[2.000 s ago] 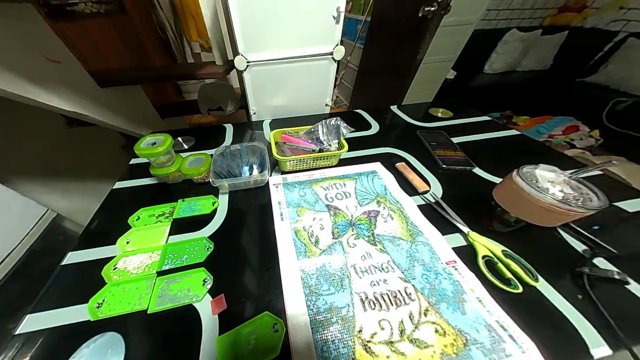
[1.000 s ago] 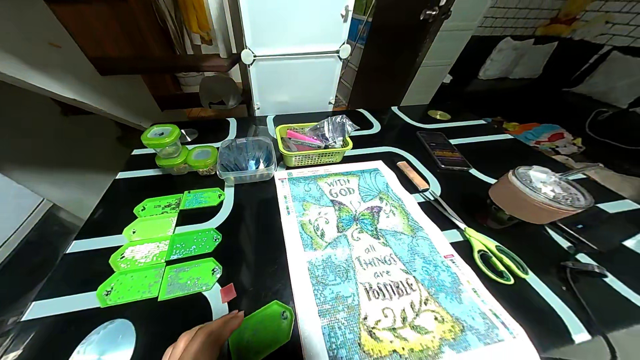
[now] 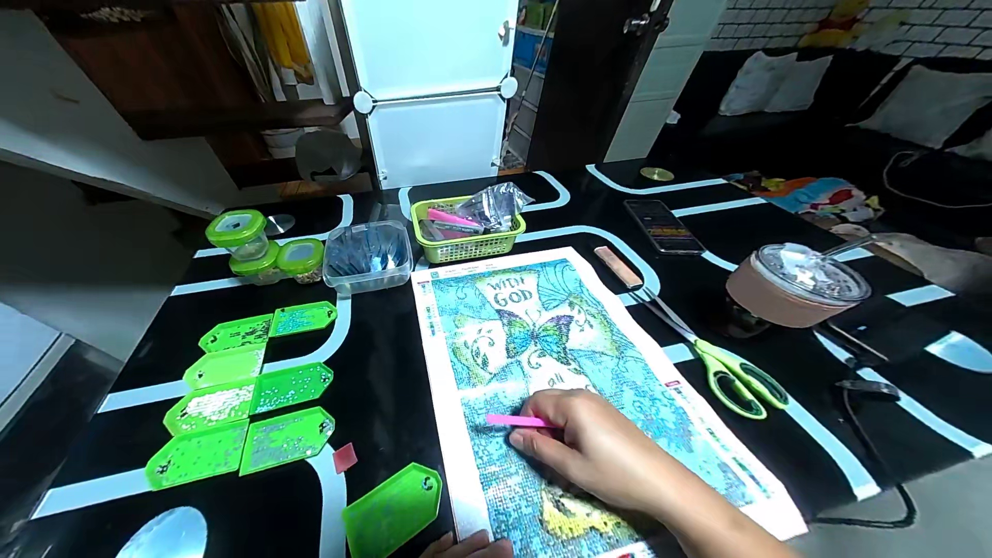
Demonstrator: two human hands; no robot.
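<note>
My right hand (image 3: 581,446) grips a pink pen-like applicator (image 3: 518,421) over the lower middle of a diamond painting canvas (image 3: 535,333) with a butterfly and lettering. Only the fingers of my left hand (image 3: 469,546) show, at the canvas's lower left edge; whether they hold anything is hidden. Beside them lies a single green plastic tray (image 3: 394,508). Several more green trays (image 3: 291,438) stand side by side at the left, some with small beads in them. A small red square (image 3: 345,457) lies between the trays and the canvas.
Behind the canvas stand a green basket (image 3: 469,246) with packets, a clear plastic tub (image 3: 368,283) and lidded green containers (image 3: 301,257). To the right lie green-handled scissors (image 3: 736,376), a phone (image 3: 664,226), a wrapped cup (image 3: 798,287) and a black cable (image 3: 868,434).
My right hand has come into view over the canvas with the pink applicator. The fingers at the bottom have moved right, from the single green tray's left side to the canvas edge.
</note>
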